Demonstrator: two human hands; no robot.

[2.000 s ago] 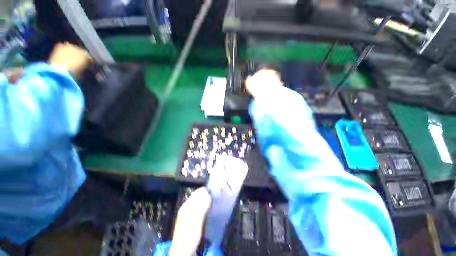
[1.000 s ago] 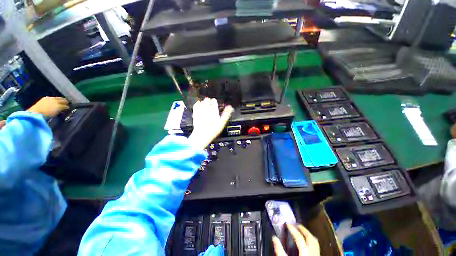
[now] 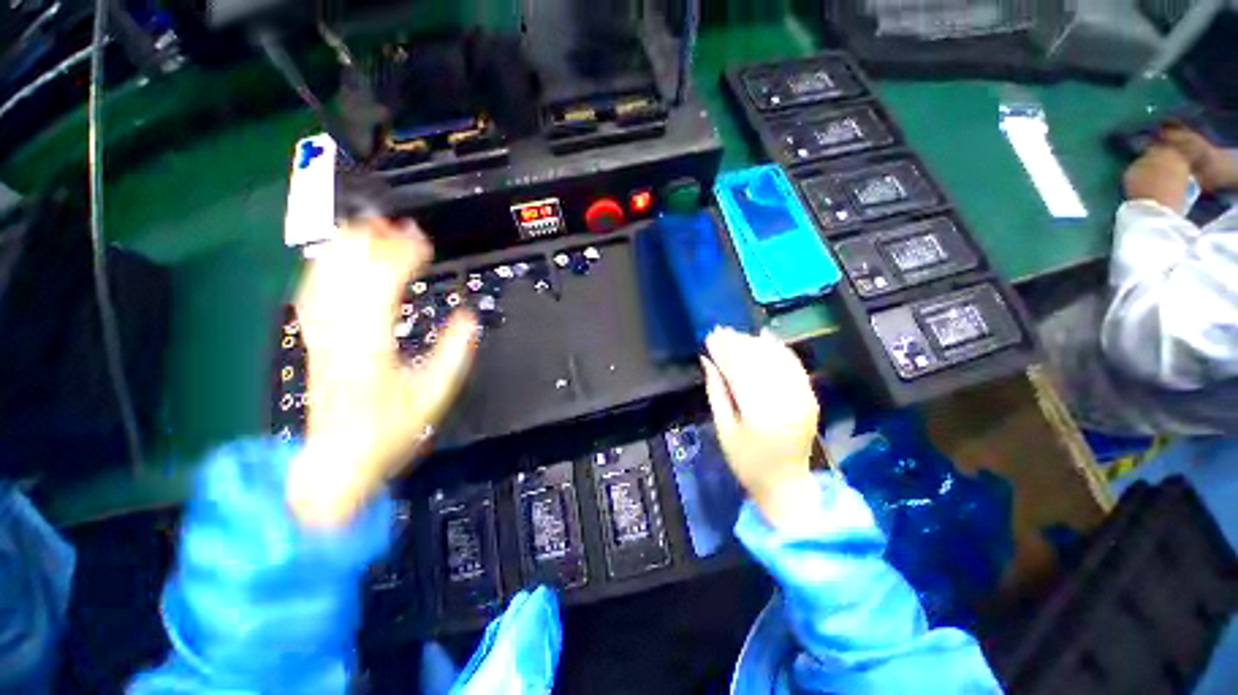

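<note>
My left hand [image 3: 373, 346] is blurred, fingers spread, over the left part of the black parts tray [image 3: 564, 326] with its scattered small rings; I see nothing held in it. My right hand [image 3: 767, 401] has thumb and fingers together on the lower edge of a dark blue panel [image 3: 686, 278] in the stack at the tray's right. Below, a phone tray holds several phone bodies [image 3: 550, 523] with rectangular batteries. A glossy bluish-grey rear cover [image 3: 699, 482] lies in its rightmost visible slot, beside my right wrist.
Behind the parts tray stands the black pressing machine [image 3: 604, 215] with red digits and buttons. A white card [image 3: 311, 190] lies left of it. Cyan panels [image 3: 777, 238] and a second phone tray [image 3: 950, 326] are at right. An open box holds blue film [image 3: 937, 509]. Another person's hands [image 3: 1174, 163] are far right.
My left hand has come back from the machine over the parts tray. My right hand has moved from the rear cover in the phone tray up to the dark blue panels. The view has shifted.
</note>
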